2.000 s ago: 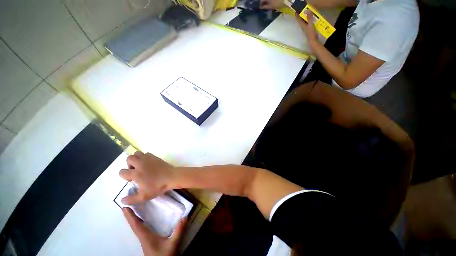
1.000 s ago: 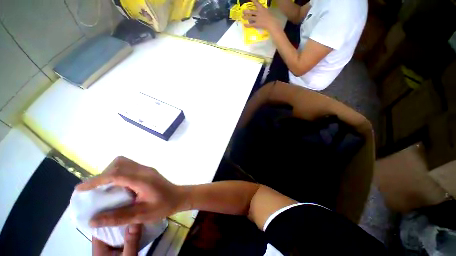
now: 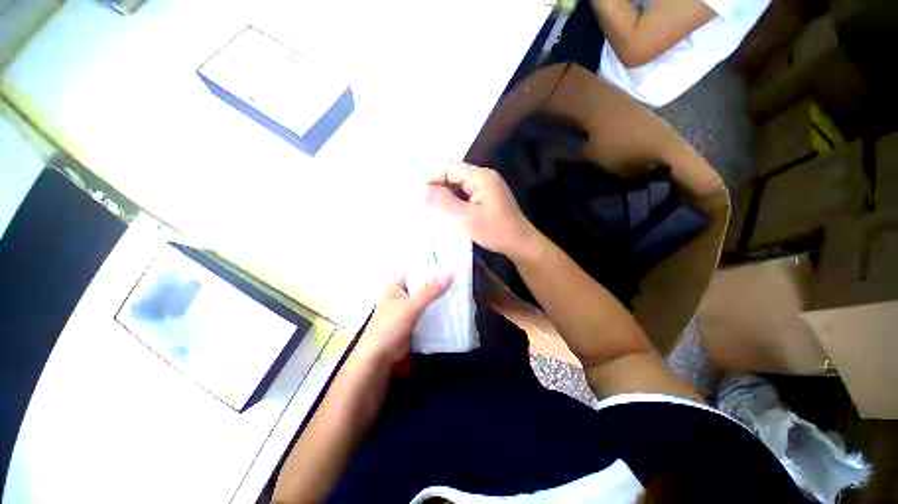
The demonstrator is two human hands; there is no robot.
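Observation:
A plain white piece (image 3: 445, 315), a folded sleeve or thin tray, is upright between my hands at the table's front edge. My left hand (image 3: 409, 313) grips its lower left side with the thumb across the front. My right hand (image 3: 482, 209) has its fingers curled at its upper end, where glare hides the piece's outline. A box with dark sides and a white face with a grey printed shape (image 3: 212, 325) lies flat on the near table. A second box with a white top (image 3: 276, 79) lies on the farther table.
A large open carton (image 3: 709, 266) of black box parts (image 3: 630, 212) stands right of the table. Yellow tape (image 3: 222, 264) runs along the table joint, with a black strip (image 3: 54, 236) at left. A person in white (image 3: 679, 49) is at the top. More brown cartons (image 3: 768, 320) are at right.
My hands have moved right from the near box to the table's front edge with the white piece. The near box now shows its printed face. The view has shifted down.

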